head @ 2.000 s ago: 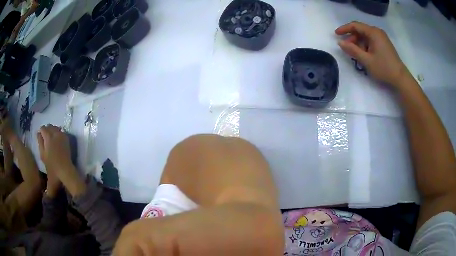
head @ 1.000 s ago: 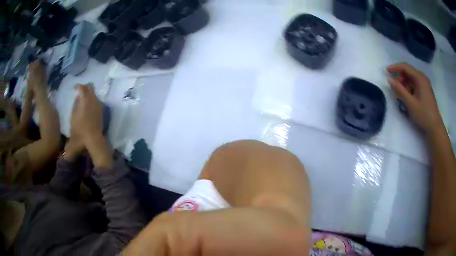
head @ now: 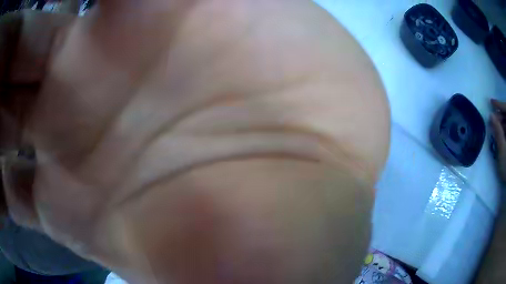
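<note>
My left hand is very close to the camera, with its blurred palm filling the left and middle of the view. The palm is empty; its dim fingers reach the left edge with a gap between them. My right hand is cut off by the right edge, and a small dark thing beside it is unclear. A dark base housing lies on the bench left of my right hand, open side showing, with a round centre boss. A parts cup with small pale round pieces stands farther back.
More dark housings stand at the upper right edge. White sheeting covers the bench, with shiny clear tape at its front. Patterned pink cloth shows below the bench edge. My left hand hides most of the bench.
My left palm has come in front of the camera, where the bent arm was before. The view has swung left, so the housing and parts cup sit farther right and my right hand is nearly out.
</note>
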